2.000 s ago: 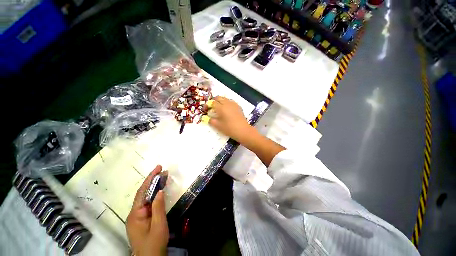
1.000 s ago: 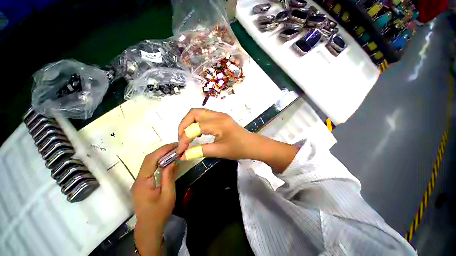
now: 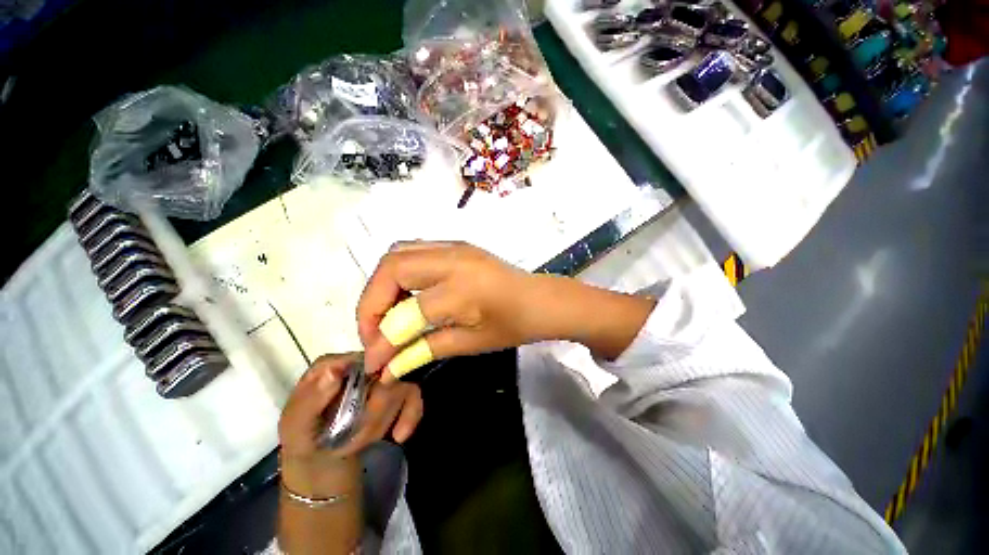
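Note:
My left hand holds a watch case with a silver-grey rim, on edge, above the bench's front edge. My right hand, with pale yellow finger cots on thumb and finger, has its fingertips at the top end of the case. Whether a small part is between those fingertips is hidden. A loose pile of red-orange and white flex parts lies on the work sheet beyond my hands. A small dark pointed item lies at the pile's near edge.
The left blister tray holds a row of cases on edge. The right tray holds jumbled cases. Clear bags of black parts and of reddish parts lie at the back. A taped aisle floor is at right.
My right hand has come from the flex pile to the case in my left hand. Over the last second both hands moved slightly lower and the case turned more upright. The camera view has shifted.

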